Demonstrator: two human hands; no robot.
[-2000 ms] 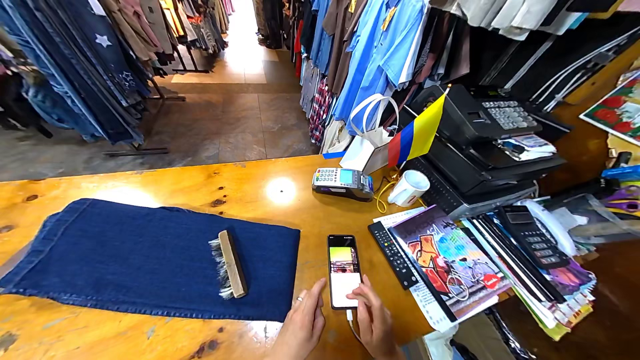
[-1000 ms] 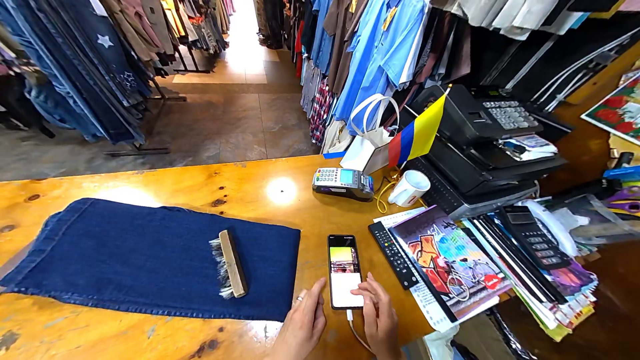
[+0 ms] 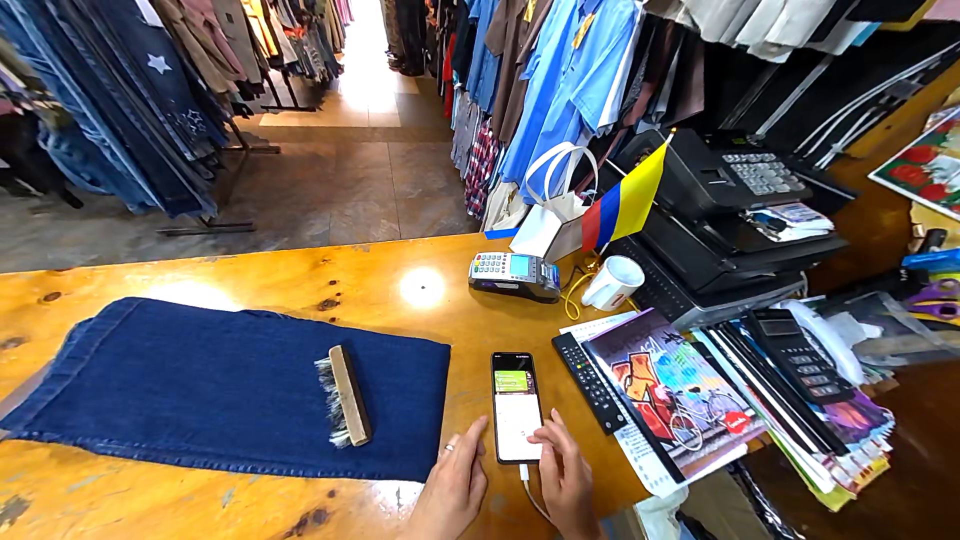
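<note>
A smartphone with its screen lit lies flat on the wooden counter, a white cable plugged into its lower end. My right hand is at the phone's lower right, a fingertip at the screen and nothing held. Beside the phone's lower left, my left hand rests on the counter with its fingers extended, a ring on one of them. Folded dark blue jeans lie to the left of the phone. On the jeans sits a wooden-backed brush, its pale bristles facing left.
Behind the phone are a card payment terminal, a white mug and a small flag. A remote control, a magazine and a calculator on papers stand right. Clothes racks line the floor beyond the counter.
The picture on the phone's screen has changed, with more white showing. My right hand's fingers have shifted slightly at the phone's lower right. The jeans and brush have not moved.
</note>
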